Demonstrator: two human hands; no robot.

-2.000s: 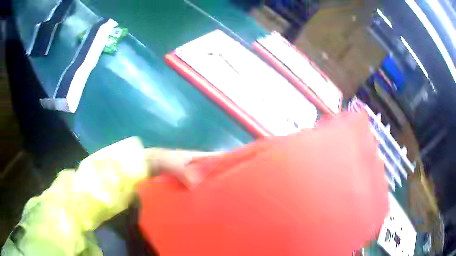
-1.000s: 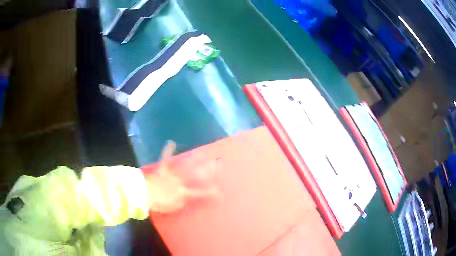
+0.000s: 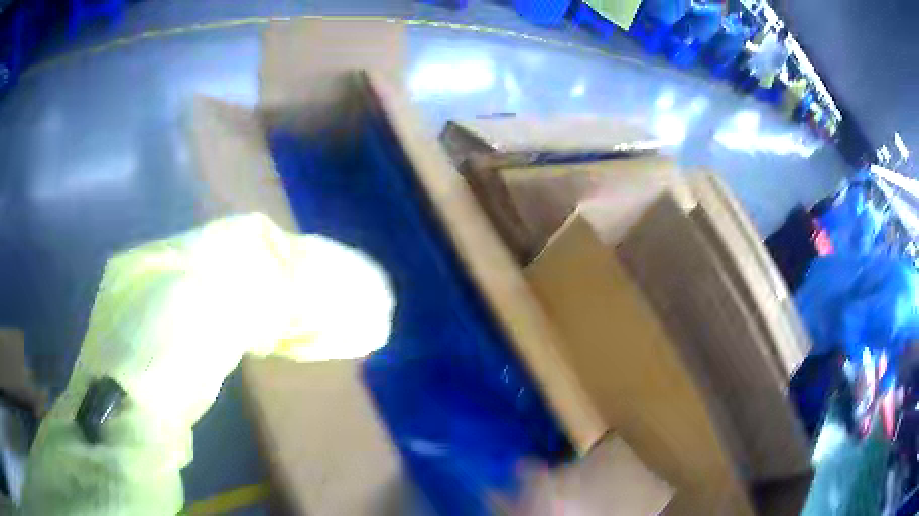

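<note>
An open brown cardboard carton stands in front of me, long and narrow. Shiny blue plastic film lines its inside. My left arm in a pale yellow sleeve reaches from the left over the carton's near wall. My left hand is hidden past the cuff, at the blue film. A blurred pinkish patch at the bottom edge, by a carton flap, looks like part of my right hand, but its fingers and any hold cannot be made out.
More open cartons stand close on the right. A glossy grey floor with a yellow line lies around them. Blue-clad people show at the right. A piece of cardboard lies at the left edge.
The view has swung from the green bench, with its white plates and red foam pad, to the cartons on the floor. My left hand has left the red pad; its sleeve is now over the carton.
</note>
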